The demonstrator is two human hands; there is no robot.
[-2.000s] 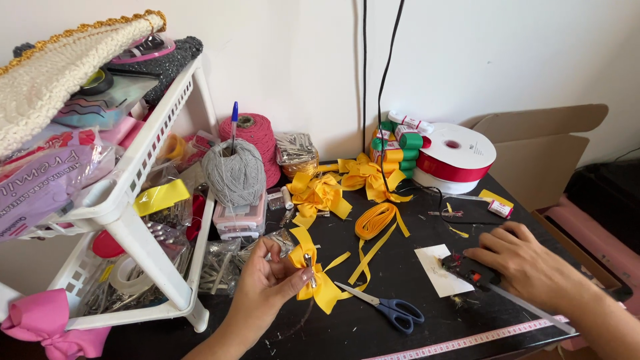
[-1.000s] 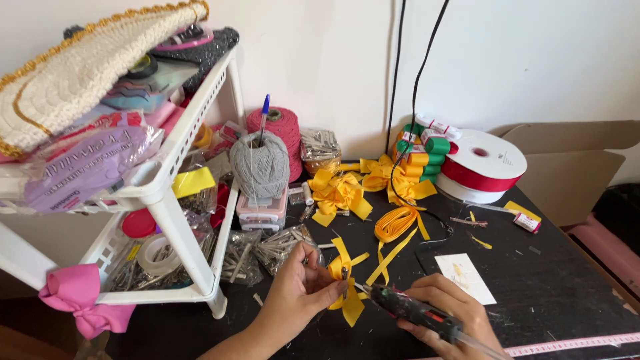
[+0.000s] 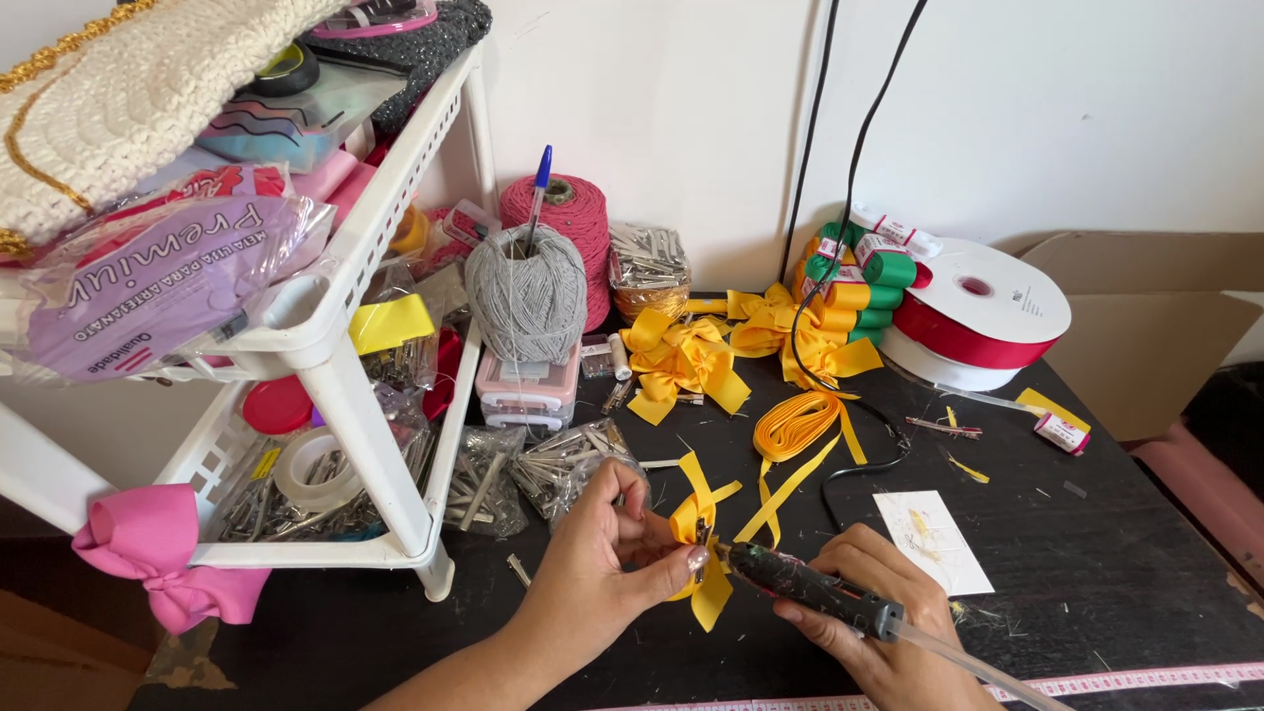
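Note:
My left hand [image 3: 617, 558] pinches a yellow ribbon bow [image 3: 703, 592] with a metal clip [image 3: 702, 533] on the side facing me. In my right hand [image 3: 879, 612] is a black hot glue gun [image 3: 815, 585], its nozzle at the bow beside the clip. A clear glue stick [image 3: 973, 667] sticks out of the gun's rear. Just beyond my hands lie a coil of narrow yellow ribbon [image 3: 798, 425] and finished yellow bows [image 3: 691, 365]. To the right is a white card [image 3: 931, 543] with glue residue. The scissors are not visible now.
A white plastic shelf [image 3: 380, 454] with craft supplies stands at the left. Behind are gray yarn [image 3: 526, 293], pink yarn [image 3: 583, 227], bagged metal clips [image 3: 583, 459], ribbon rolls [image 3: 854, 296] and a large ribbon spool [image 3: 978, 306]. A black cord [image 3: 874, 109] hangs down; a measuring tape [image 3: 1136, 677] lies along the near edge.
My right hand has lifted the glue gun from beside the white card and brought it left to the bow. My left hand still holds the bow. The view has shifted.

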